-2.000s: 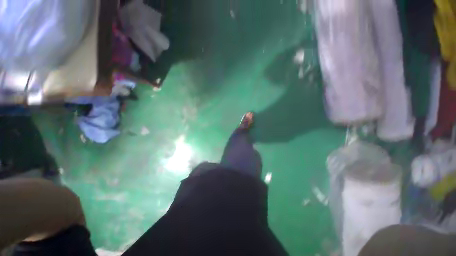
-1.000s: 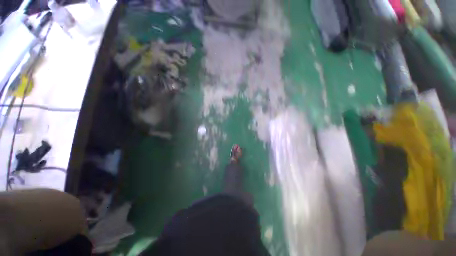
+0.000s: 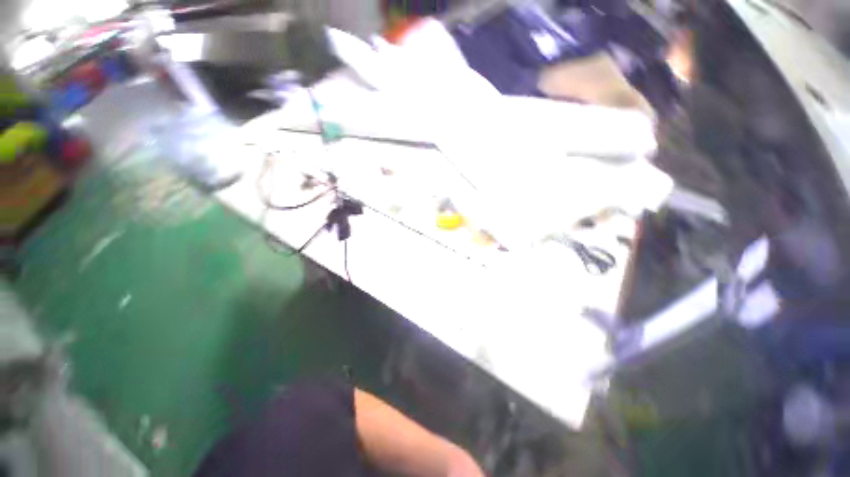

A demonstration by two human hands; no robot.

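Note:
A white-topped table (image 3: 419, 279) lies in front of me, blurred and overexposed. Large white rolls or sheets (image 3: 596, 130) lie across its far right part. Dark-handled scissors (image 3: 596, 258) lie near its right end. A small black object (image 3: 344, 216) with thin dark cords lies toward the left, and a small yellow item (image 3: 449, 222) lies near the middle. A bare forearm (image 3: 401, 438) beside dark clothing shows at the bottom edge. I cannot tell which arm it is. Neither of my hands can be made out.
Green floor (image 3: 140, 307) lies left of the table. Pale rolls (image 3: 56, 410) are at the lower left, and colourful items (image 3: 37, 158) at the upper left. A pale bar or rail (image 3: 676, 321) stands off the table's right end. Dark blue material (image 3: 494, 51) is behind the table.
The view has swung from the green floor and wrapped rolls to the white table, which now fills the middle. A bare forearm has appeared at the bottom, and the foot is out of view.

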